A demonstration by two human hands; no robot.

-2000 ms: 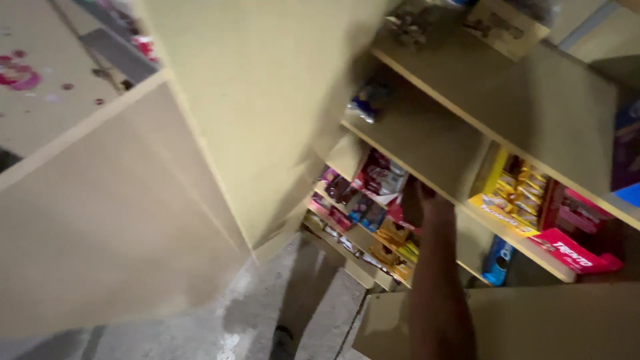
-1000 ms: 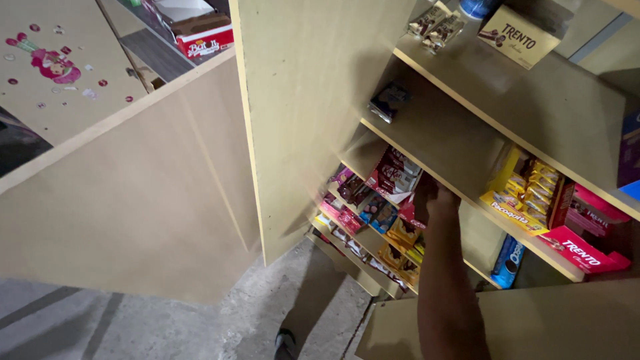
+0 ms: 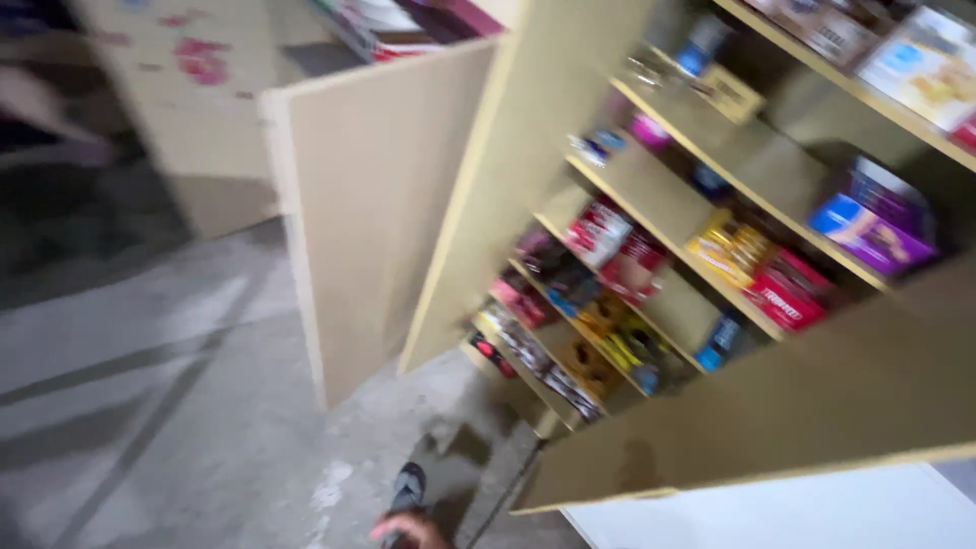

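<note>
What appears to be my right hand (image 3: 412,526) is at the bottom edge, blurred and cut off by the frame, over the concrete floor beside a shoe (image 3: 409,485). Whether it holds anything cannot be told. My left hand is out of view. To the right stands a wooden shelf unit (image 3: 686,263) with packaged sweets: a yellow box of wrapped bars (image 3: 728,248), a red Trento box (image 3: 789,290), red and white packs (image 3: 598,229), a blue pack (image 3: 718,343) and a purple box (image 3: 873,229).
A wooden side panel (image 3: 473,191) and a lower board (image 3: 366,191) stand left of the shelves. Another board (image 3: 747,427) slants across the lower right, above a white surface (image 3: 778,511). Further left is a panel with pink stickers (image 3: 202,61).
The hand that was among the shelves beside the red and white packs is no longer there; a hand now shows low over the floor. The view has swung, showing more shelves and floor.
</note>
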